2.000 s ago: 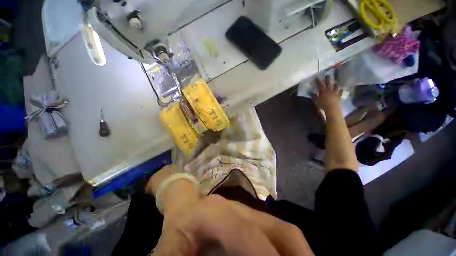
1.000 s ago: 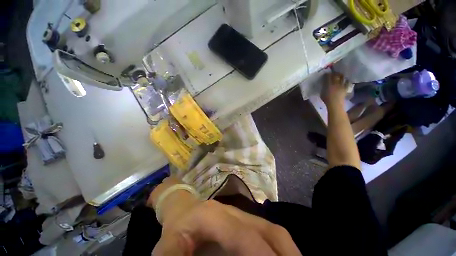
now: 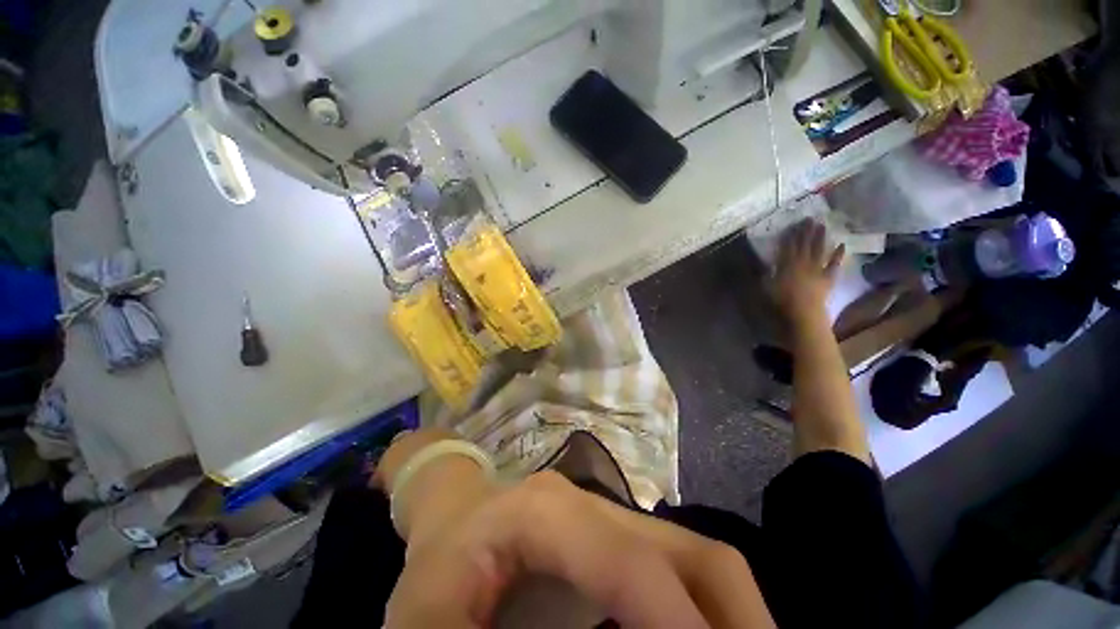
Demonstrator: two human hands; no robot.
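My right hand [image 3: 805, 261] reaches to the right side shelf, its fingers apart over a pale sheet or cloth [image 3: 771, 234]. No held thing shows. My left hand [image 3: 565, 547] is raised close to the camera at the bottom, large and bent, with a pale band at the wrist. Its fingertips are cut off or hidden, so I cannot tell if it holds anything. Dark pieces [image 3: 903, 391] lie on the white shelf below my right hand. Two yellow tape-wrapped pads [image 3: 504, 289] stand at the table edge before the presser foot [image 3: 424, 197]. No workpiece is visible there.
A black smartphone [image 3: 618, 135] lies on the machine table. A dark-handled awl [image 3: 252, 344] lies left of the needle, and a tied bundle [image 3: 119, 316] farther left. Yellow scissors [image 3: 919, 59], pink checked cloth [image 3: 979, 138] and a lilac-topped bottle [image 3: 1038, 246] are at right. A striped apron covers my lap.
The fingers of my right hand, bunched up a second ago, are now spread, and the hand is slightly nearer me. My left hand stays raised near the camera. The view has shifted slightly.
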